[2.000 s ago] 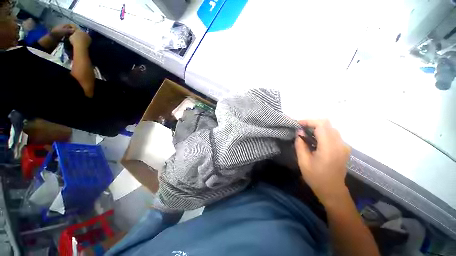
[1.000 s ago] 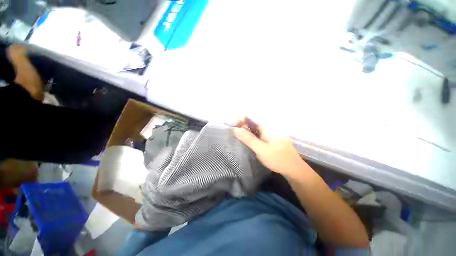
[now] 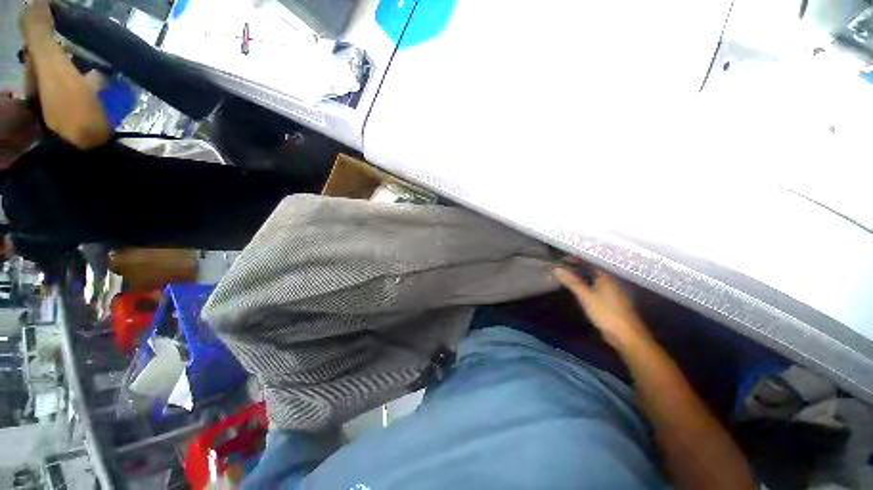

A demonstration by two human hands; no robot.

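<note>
The striped garment (image 3: 354, 273) looks grey and is spread from the left over my blue-clothed lap to the table's front edge. My right hand (image 3: 595, 295) is at the garment's right end, just below the table edge, with its fingers closed on the cloth. A small dark thing shows at these fingers; I cannot tell what it is. A small dark patch (image 3: 439, 365) shows at the garment's lower edge. My left hand is not visible; the garment may hide it.
The white table (image 3: 613, 144) has a ruler-marked front edge. A cardboard box (image 3: 350, 179) is partly covered by the garment. A person in black (image 3: 144, 196) is at the left. A blue crate (image 3: 191, 330) and a red crate (image 3: 225, 445) stand lower left. A small clear bag (image 3: 346, 75) lies on the table.
The garment was bunched over the box and is now spread out farther left, covering most of it. My right hand has moved down off the tabletop to below its edge, still holding the cloth.
</note>
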